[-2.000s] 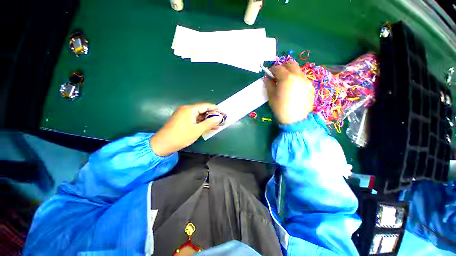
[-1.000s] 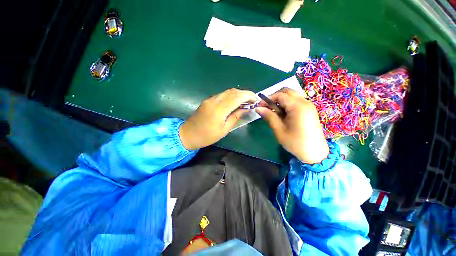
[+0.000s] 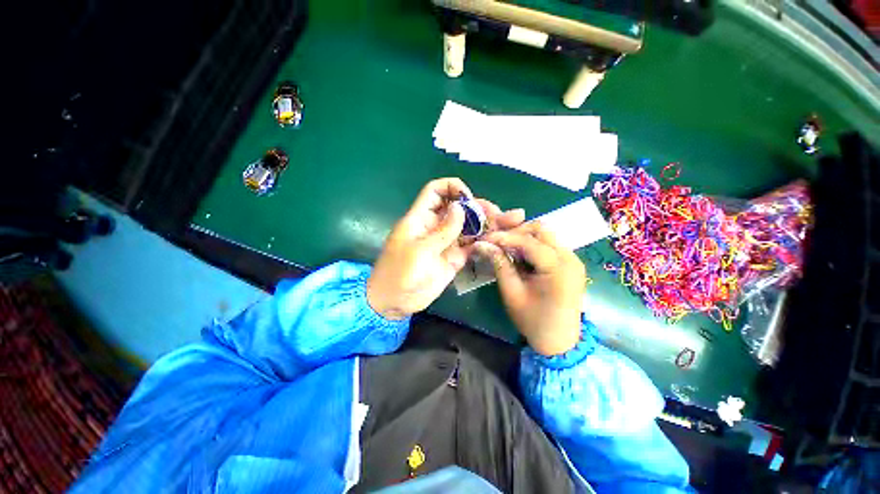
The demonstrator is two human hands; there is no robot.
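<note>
My left hand point(image 3: 420, 253) holds a small round unit point(image 3: 472, 221) with a dark blue face and silver rim, tilted on edge between thumb and fingers. My right hand point(image 3: 543, 285) is beside it, its fingertips at the unit's lower right edge. A thin dark tool point(image 3: 522, 260) shows only in part between the right fingers; its tip is hidden. A white strip point(image 3: 576, 223) lies on the green top, partly under the hands. More white strips point(image 3: 526, 143) lie fanned behind it.
A tangled rubber band heap point(image 3: 666, 241) and clear bag point(image 3: 767, 314) lie right of the hands. Black trays stand at left point(image 3: 183, 116) and right point(image 3: 849, 289). A tan-legged stand point(image 3: 453, 55) is at the back. Loose metallic units point(image 3: 263, 172) lie at left, one point(image 3: 809, 134) at far right.
My right hand has come from the band heap to the unit. The left hand has turned the unit up on edge. The view has shifted, showing the stand at the back.
</note>
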